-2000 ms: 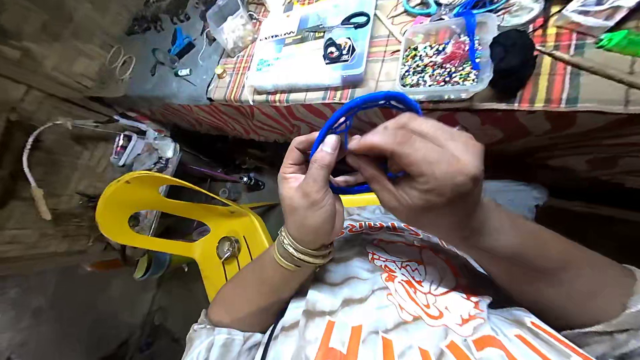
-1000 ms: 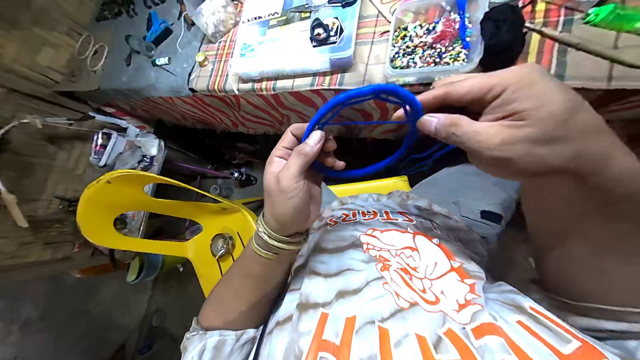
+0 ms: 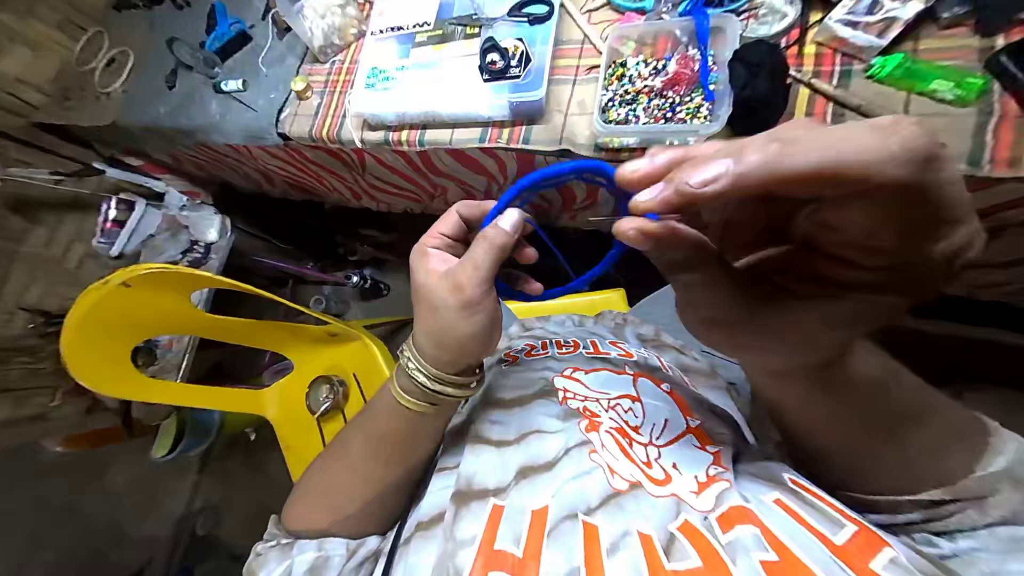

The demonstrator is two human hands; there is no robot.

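My left hand (image 3: 472, 280) holds a ring wrapped in blue yarn (image 3: 572, 284) by its left side, thumb on top and fingers through the opening. A strand of blue yarn (image 3: 550, 244) slants across the inside of the ring. At the ring's right side, my right hand (image 3: 800, 232) pinches a thin needle (image 3: 608, 218) between thumb and fingers. The needle's tip points left, over the opening. Some of the ring's right side is hidden by my right fingertips.
On the cloth-covered table stand a clear tub of mixed beads (image 3: 660, 96), a plastic case (image 3: 456, 88) with black-handled scissors (image 3: 528, 11), and black yarn (image 3: 758, 86). A green packet (image 3: 928, 78) lies right. A yellow plastic chair (image 3: 216, 328) stands at the left.
My right hand has moved out to the right from over the ring and now, nearer the camera, shows a needle in its fingertips. My left hand keeps its hold on the ring.
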